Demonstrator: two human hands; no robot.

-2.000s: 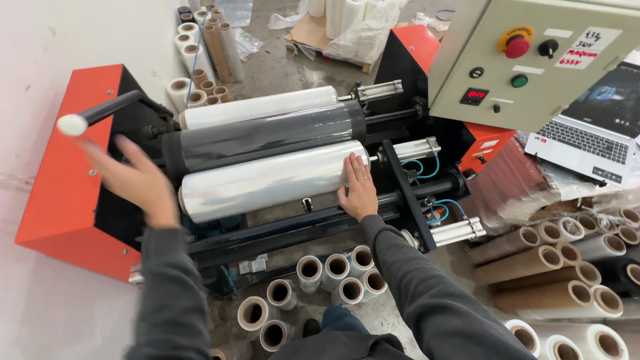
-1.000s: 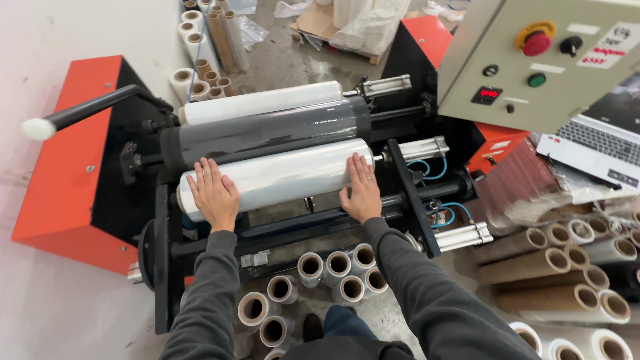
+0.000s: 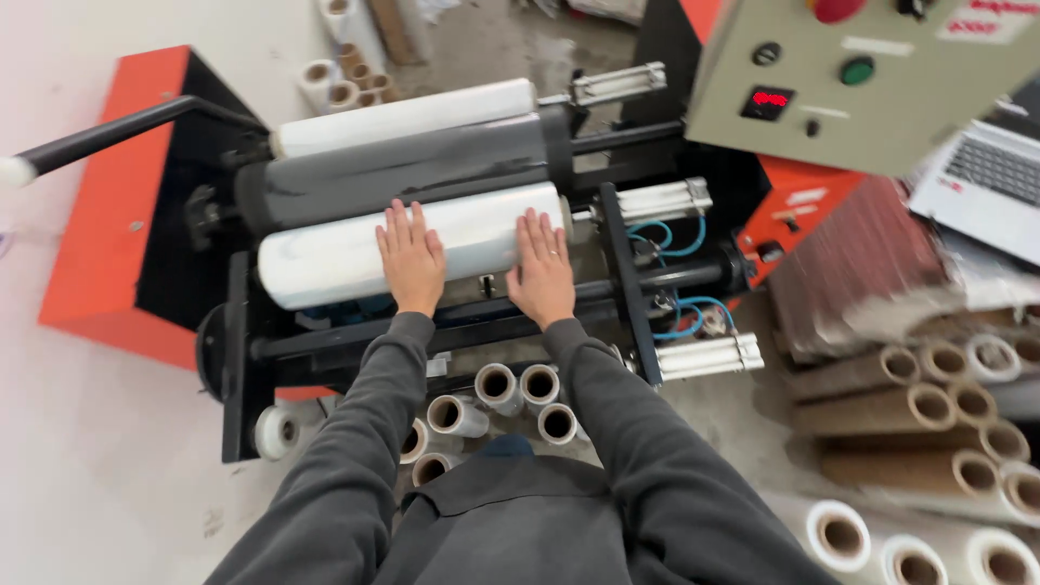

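Observation:
My left hand (image 3: pixel 413 264) lies flat on the front roll of clear plastic film (image 3: pixel 325 260), near its middle, fingers pointing away from me. Toward the roll's right end, my right hand (image 3: pixel 543 268) rests on the same film, a ring on one finger. Neither hand grasps anything. Behind the front roll is a dark grey roller (image 3: pixel 406 166), and beyond that lies another film roll (image 3: pixel 406 118). All three sit across a film winding machine with orange end housings (image 3: pixel 114 236).
A black lever (image 3: pixel 106 134) with a white knob sticks out at left. At upper right hangs a control box (image 3: pixel 812 146) with buttons and a red display, beside a laptop (image 3: pixel 983 187). Cardboard tubes (image 3: pixel 886 406) lie stacked at right; several wrapped cores (image 3: pixel 497 388) stand below the machine.
Two seconds ago my left hand was raised near the lever; it came down onto the front roll's left part, and now lies nearer its middle. My right hand stays near the roll's right end.

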